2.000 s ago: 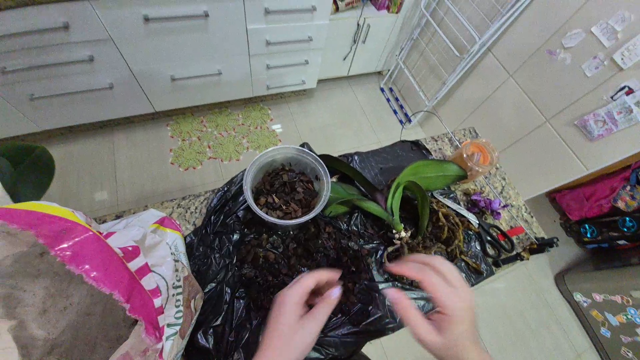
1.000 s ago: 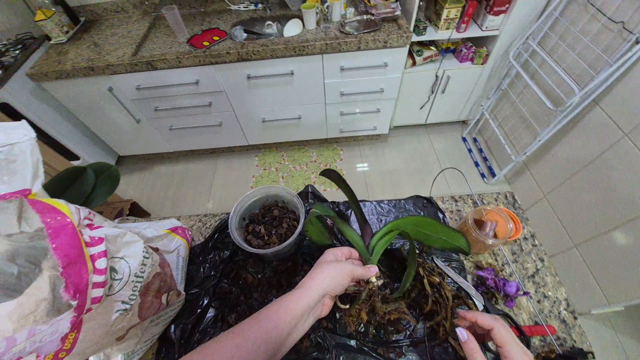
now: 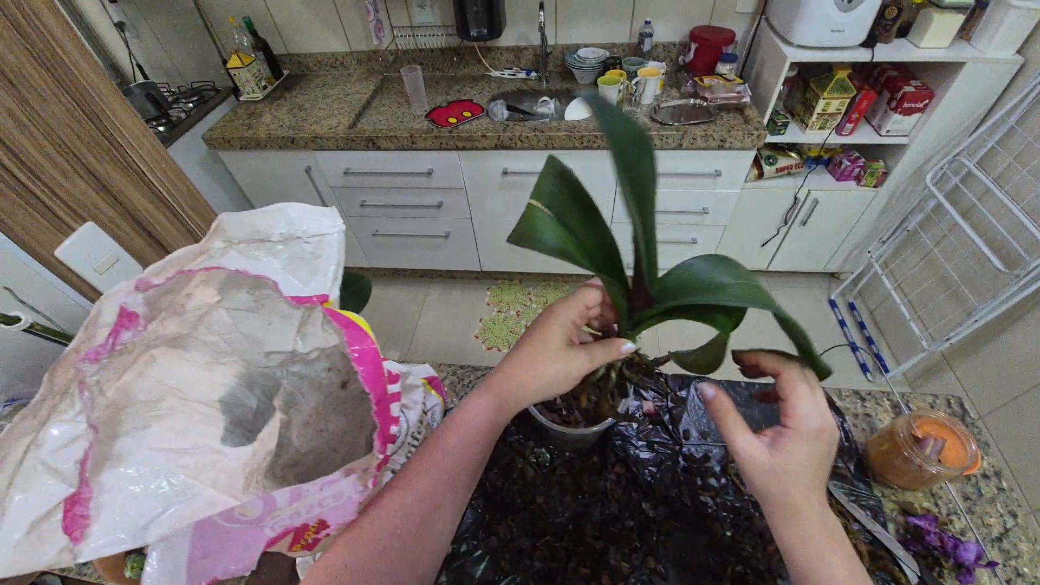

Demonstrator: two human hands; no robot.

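Observation:
My left hand [image 3: 569, 341] grips an orchid plant [image 3: 638, 305] by the base of its leaves, holding it upright. Its roots [image 3: 609, 390] hang over and partly into a plastic pot [image 3: 573, 431] that has bark chips in it. To the right of the plant, my right hand [image 3: 772, 422] has its thumb and fingers apart, close to the tip of a drooping leaf and holding nothing. Dark bark chips [image 3: 601, 504] lie spread on a black plastic bag [image 3: 682, 406] below both hands.
A large open substrate bag [image 3: 244, 390] stands at the left. On the granite counter to the right are an orange-lidded jar [image 3: 918, 451], a metal blade [image 3: 873, 528] and purple flowers [image 3: 946, 540]. Beyond are a drying rack [image 3: 967, 219] and a sink counter [image 3: 325, 122].
The orchid, lying on the plastic two seconds ago, was grasped by my left hand and is now raised over the pot. My right hand has moved up beside its leaves. The view has tilted up.

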